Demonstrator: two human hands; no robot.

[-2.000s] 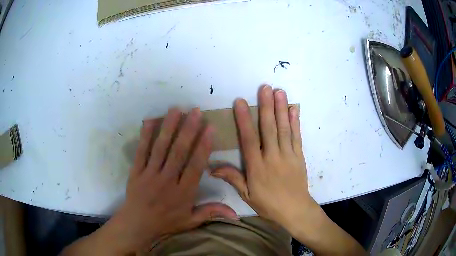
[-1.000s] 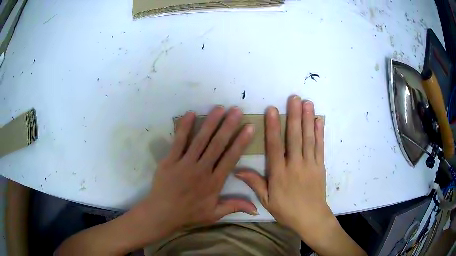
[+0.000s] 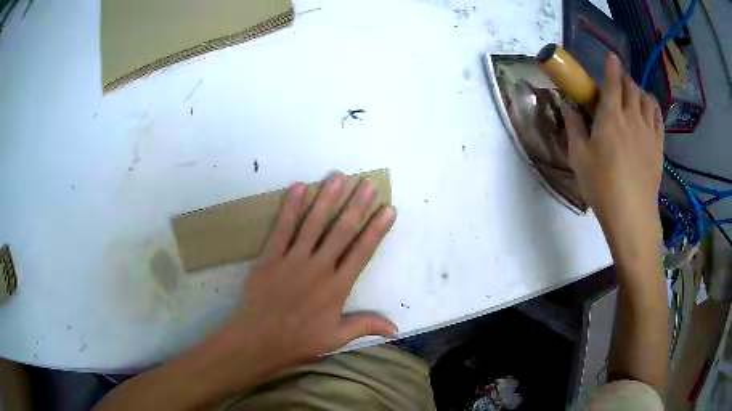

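A khaki folded strip (image 3: 229, 233) lies flat on the white table in front of me, its left part uncovered. My left hand (image 3: 317, 265) lies palm down with spread fingers over the strip's right part. My right hand (image 3: 614, 136) is at the steam iron (image 3: 534, 120) on the right, around its yellow-orange wooden handle; the fingers' far side is hidden, and the handle's front end shows. The iron's silver pointed body rests at the table's right side.
A stack of khaki panels (image 3: 193, 32) lies at the far left. A small stack of strips (image 3: 6, 273) is cut off by the left edge. Blue hoses (image 3: 670, 44) and a dark pad (image 3: 594, 36) are at the right. The table's curved front edge (image 3: 481, 309) runs near my body.
My right hand has left the strip and moved right onto the iron's handle. My left hand stays on the strip, now over its right part. The view has shifted right.
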